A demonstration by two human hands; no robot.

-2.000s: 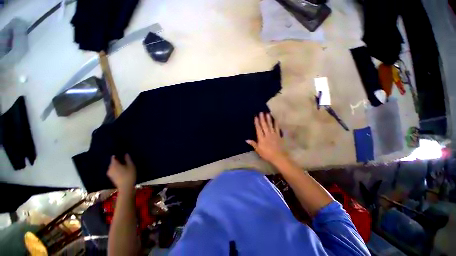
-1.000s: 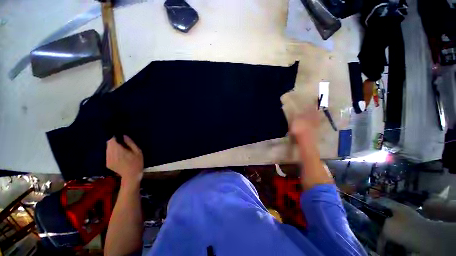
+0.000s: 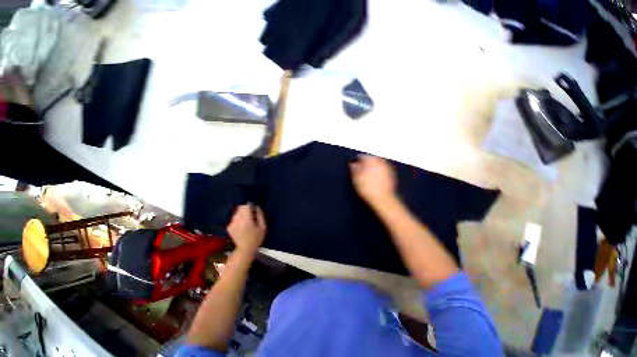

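Observation:
A large dark cut panel (image 3: 328, 202) lies across the front of the off-white table, its narrow shaped end at the right. My left hand (image 3: 247, 227) is at the panel's lower left part, fingers bent at the cloth; whether it pinches the cloth cannot be told. My right hand (image 3: 374, 180) is on the panel's upper middle part, slightly blurred, fingertips near the upper edge; its grip is unclear. The panel's left part is overlapped or uneven, dark on dark.
Beyond the panel are a metal weight block (image 3: 233, 107), a wooden ruler (image 3: 281, 115), a small dark weight (image 3: 357, 99) and a dark cloth stack (image 3: 314, 28). A steam iron (image 3: 548, 125) stands right; a blue packet (image 3: 547, 331) lies near right. A red stool (image 3: 183, 259) is below left.
My right hand has moved from the panel's right end to its upper middle. My left hand stays at the lower left part. The view has turned, showing the iron and more of the left side.

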